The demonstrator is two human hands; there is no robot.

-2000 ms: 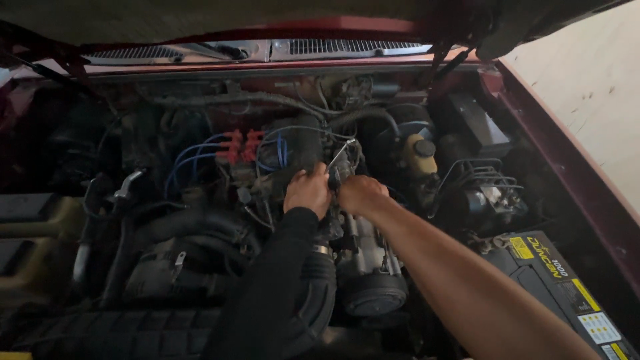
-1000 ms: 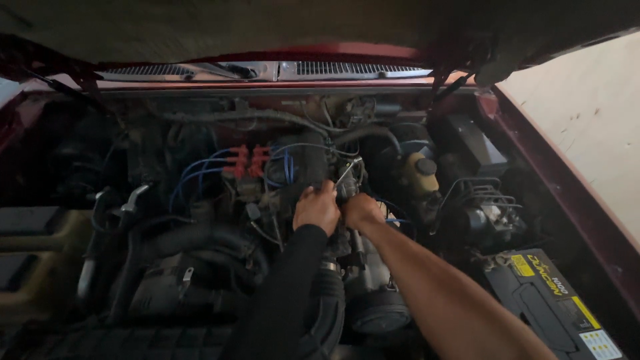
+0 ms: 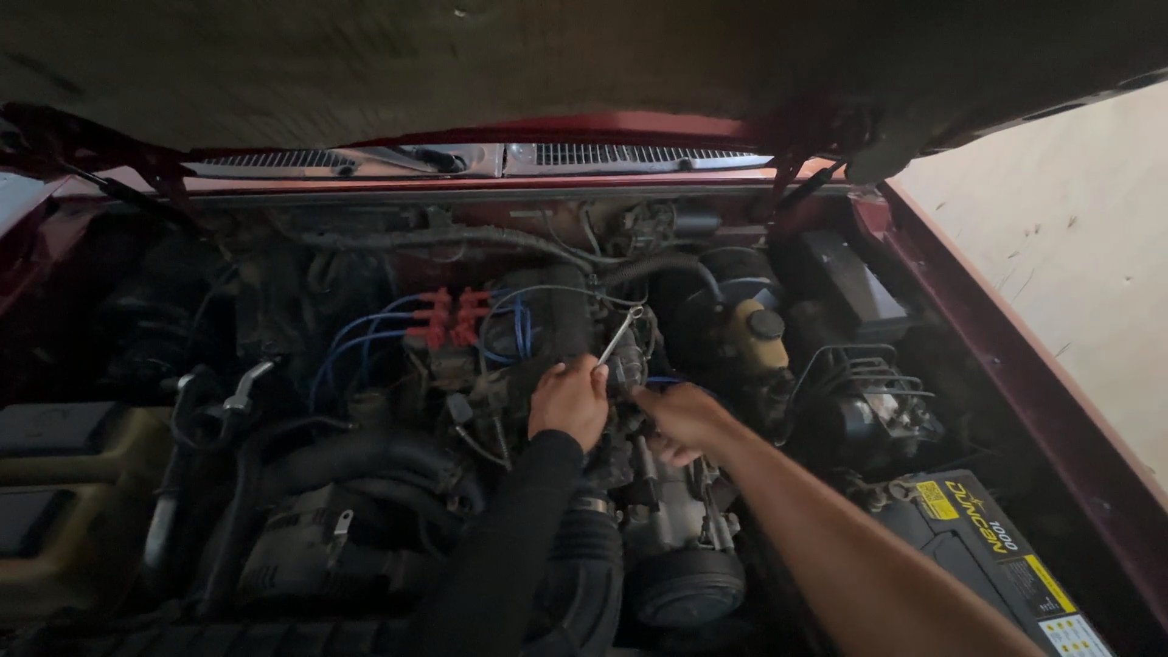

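Note:
My left hand (image 3: 568,406), below a black sleeve, is closed on a metal combination wrench (image 3: 619,338) whose ring end points up and away at the middle of the engine. Close to its right, my right hand (image 3: 680,422) reaches into the engine parts with its fingers curled near a ribbed hose or connector (image 3: 628,358); whether it holds anything is hidden. Left of the hands sit an ignition coil pack with red plug boots (image 3: 447,318) and blue spark plug wires (image 3: 360,330). A corrugated black intake duct (image 3: 584,547) runs below my left hand.
A car battery (image 3: 967,538) stands at the lower right, below a hydraulic unit with bent metal lines (image 3: 881,411). A yellowed fluid reservoir (image 3: 762,339) has a black cap. Yellowed tanks (image 3: 91,511) are at the left. The raised hood (image 3: 456,73) hangs overhead.
The wrench shows farther out of my left hand than one second ago. My right hand has turned, with its lower fingers now visible beside the engine parts.

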